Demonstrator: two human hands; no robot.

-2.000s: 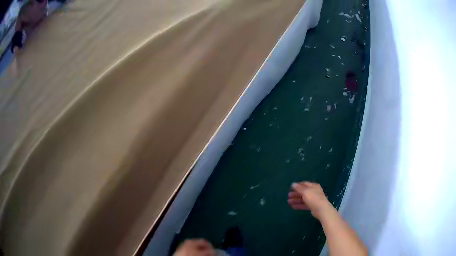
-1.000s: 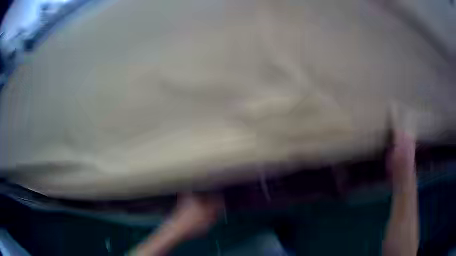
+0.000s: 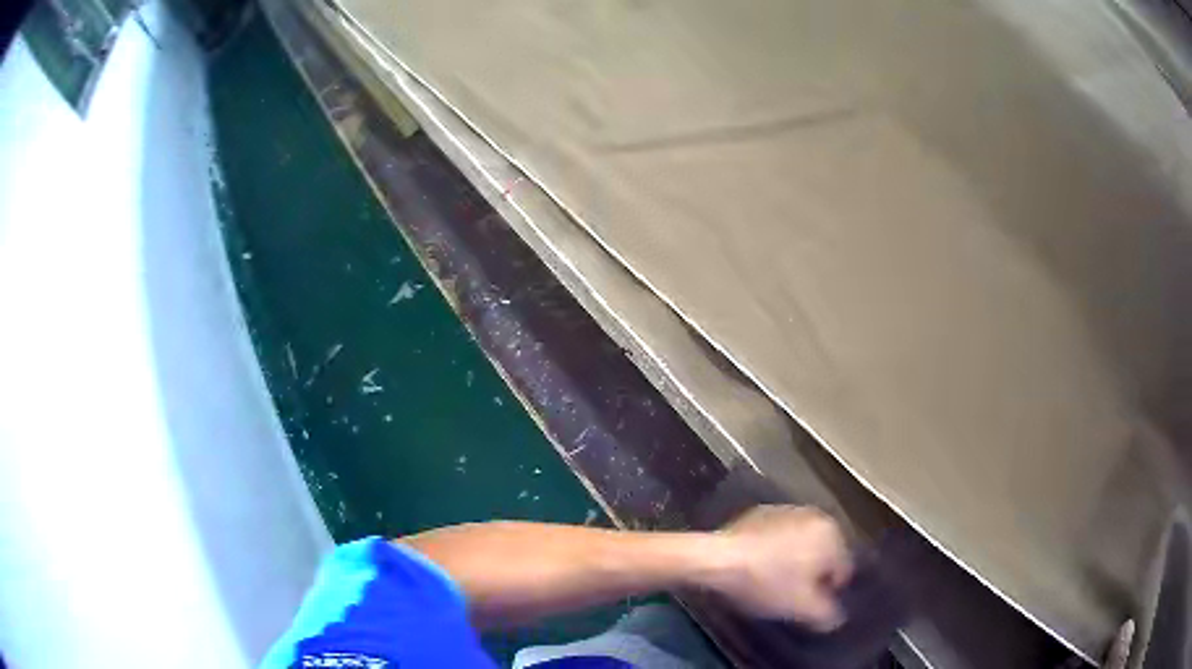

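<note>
A wide tan fabric ply (image 3: 837, 248) covers the table, its thin pale edge running diagonally to the lower right. Below it, the layered edge of the fabric stack (image 3: 595, 294) lies beside the dark table rim. My left hand (image 3: 784, 569) is over the rim near the stack edge, blurred, with its fingers curled; whether it grips anything is unclear. What looks like a fingertip of my right hand (image 3: 1120, 647) shows at the bottom right by the ply's edge, mostly cut off by the picture's edge.
The dark brown table rim (image 3: 523, 340) carries small scraps. The green floor aisle (image 3: 353, 353), littered with scraps, runs along the table. A white surface (image 3: 118, 353) bounds the aisle at the left. My blue sleeve and a grey garment show at the bottom.
The view has swung from the aisle, across the fabric, to the table's other direction. My left hand is now over the rim by the stack; my right hand has nearly left the picture.
</note>
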